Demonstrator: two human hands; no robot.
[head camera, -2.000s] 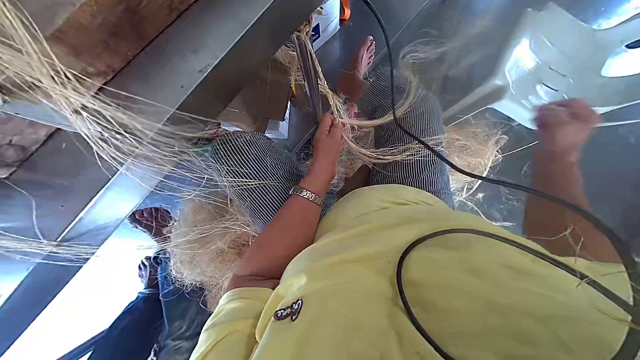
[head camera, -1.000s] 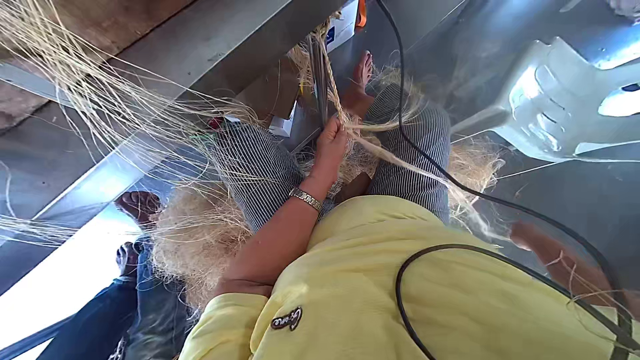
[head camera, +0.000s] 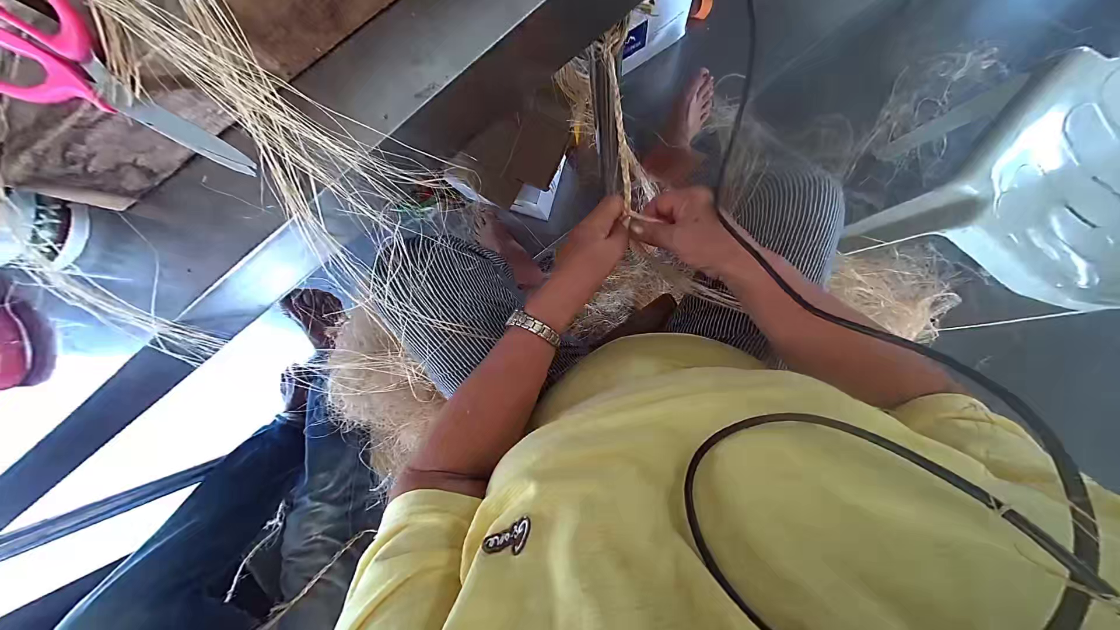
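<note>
A braid of pale plant fibre (head camera: 623, 131) hangs beside a dark metal table leg (head camera: 604, 122) above my lap. My left hand (head camera: 599, 232), with a metal watch band on its wrist, pinches the lower end of the braid. Close against it, my right hand (head camera: 687, 227) grips a strand of the same fibre between thumb and fingers. Loose fibre hangs below both hands and lies over my striped trousers. A tangled heap of fibre (head camera: 372, 385) is by my left leg, and another (head camera: 901, 289) lies beyond my right knee.
Pink-handled scissors (head camera: 114, 96) and long loose fibres (head camera: 271, 131) lie on the table (head camera: 411, 79) at upper left. A white plastic chair (head camera: 1041, 192) stands at right. A black cable (head camera: 840, 324) crosses my right forearm. Another person's jeans (head camera: 219, 516) show at lower left; an open box (head camera: 516, 162) is beneath the table.
My right hand has come from the far right, where it drew out a strand, to meet my left hand at the braid. The view has shifted, and the scissors now show.
</note>
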